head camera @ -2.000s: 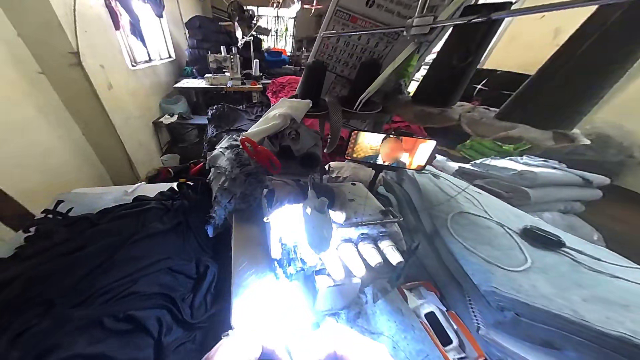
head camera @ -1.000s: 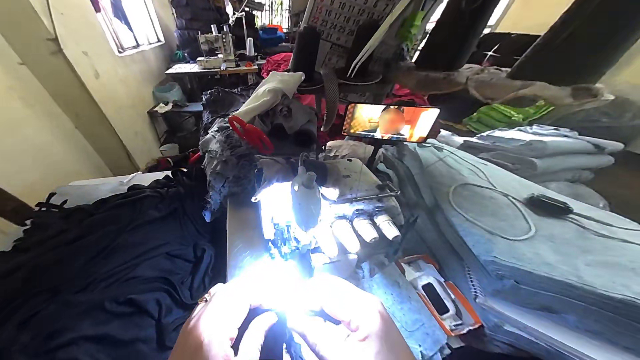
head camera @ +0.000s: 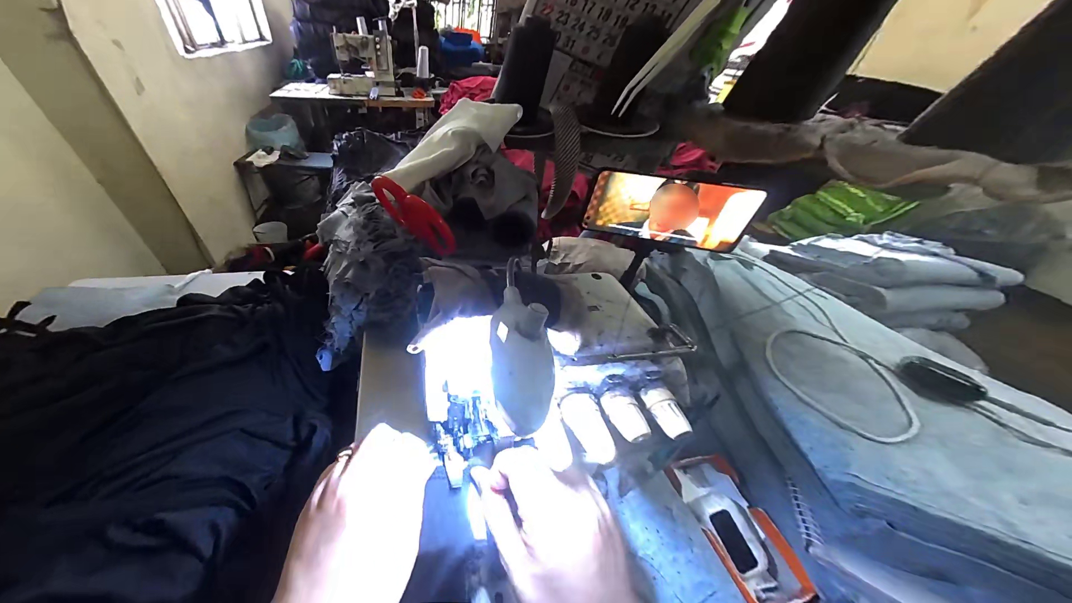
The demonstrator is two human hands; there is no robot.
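Observation:
A sewing machine, apparently an overlock machine [head camera: 603,314], stands in front of me under a very bright lamp. My left hand [head camera: 364,511] lies just left of the presser foot [head camera: 454,465], on dark fabric [head camera: 444,528]. My right hand [head camera: 557,523] is right of the foot, its thumb and index finger close together at the fabric. Glare washes out both hands, so their exact hold on the cloth is unclear. A grey lamp housing [head camera: 523,368] hangs above the needle area, beside several pale tension knobs [head camera: 624,414].
Black fabric [head camera: 151,435] is heaped at left. Red-handled scissors [head camera: 413,215] hang by grey scraps [head camera: 360,260]. A lit phone [head camera: 674,209] stands behind the machine. Stacked grey-blue fabric [head camera: 913,419] and a cable [head camera: 775,368] lie right, near a white device in an orange-edged box [head camera: 733,536].
Both hands have moved forward from the near edge to the presser foot and now lie on either side of it. Two seconds ago they barely showed at the bottom.

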